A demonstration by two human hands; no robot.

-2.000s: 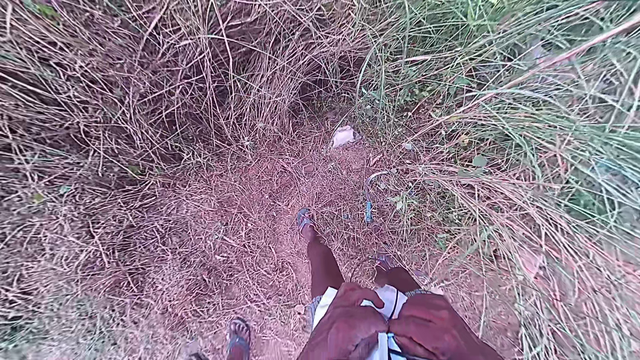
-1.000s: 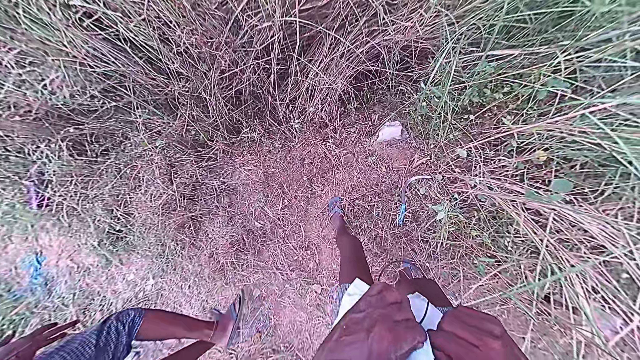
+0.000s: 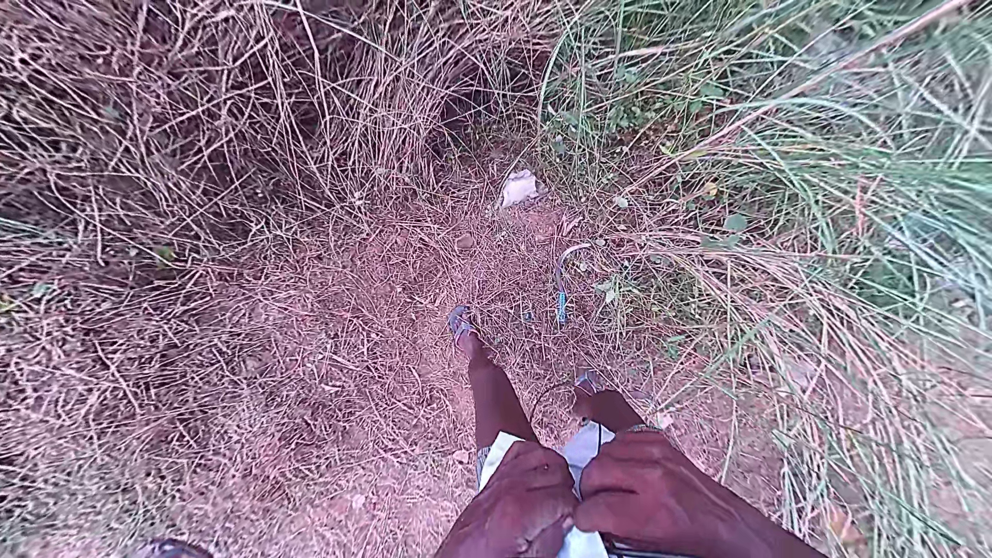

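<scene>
My left hand (image 3: 523, 496) and my right hand (image 3: 635, 484) are side by side at the bottom of the head view, both closed on a white cloth or sheet (image 3: 583, 448). A thin dark cord hangs beside the cloth. Beyond my hands are my lower legs and sandalled feet. On the ground ahead lies a sickle (image 3: 562, 304) with a blue handle and a curved blade; neither hand touches it. How the fingers grip the underside of the white material is hidden.
Tall dry grass (image 3: 271, 101) rises ahead and to the left, greener grass (image 3: 814, 170) to the right. A pale stone or scrap (image 3: 519, 188) lies beyond the sickle. Cut straw covers the ground. Part of another foot or sandal (image 3: 172, 549) shows at the bottom left edge.
Another person's hand and leg, seen at the lower left one second ago, have mostly left the view. My hands have come closer together on the white material.
</scene>
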